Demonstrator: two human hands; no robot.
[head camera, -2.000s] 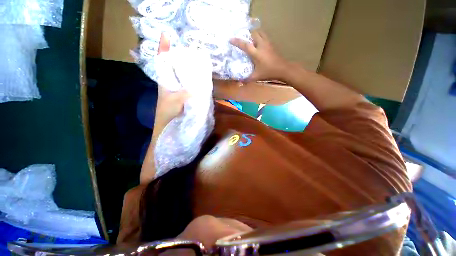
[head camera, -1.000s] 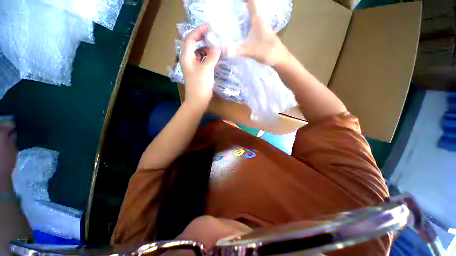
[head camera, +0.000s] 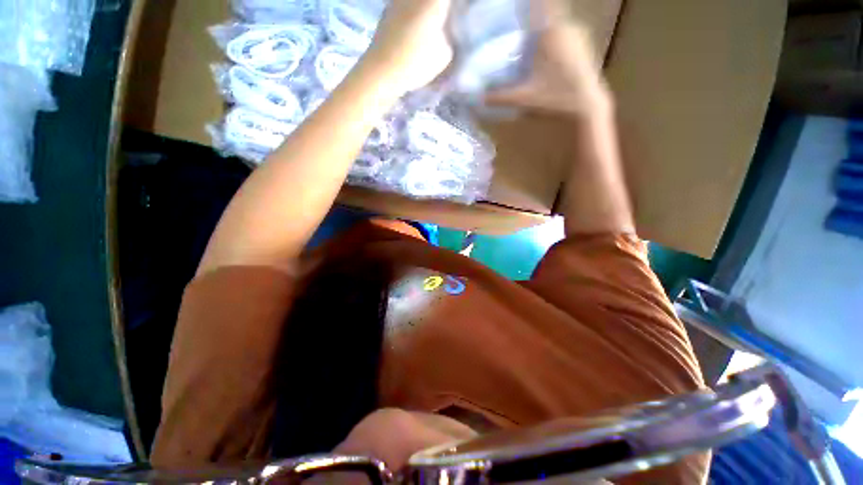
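Bagged white cables lie side by side in rows in the open cardboard carton; the coils show through the clear wrinkled bags. My left hand is over the rows near the top edge, its fingers partly hidden or cut off, so I cannot tell its grip. My right hand is blurred and grips another bagged cable between my two hands, over the carton.
A large carton flap spreads to the right. Clear bubble bags lie on the dark green bench at the left, with more bubble wrap lower down. A metal frame stands at the right.
Both hands have moved up, the right also outward, uncovering the rows of bagged cables. The view has shifted. Another person's hand at the left edge one second ago is gone.
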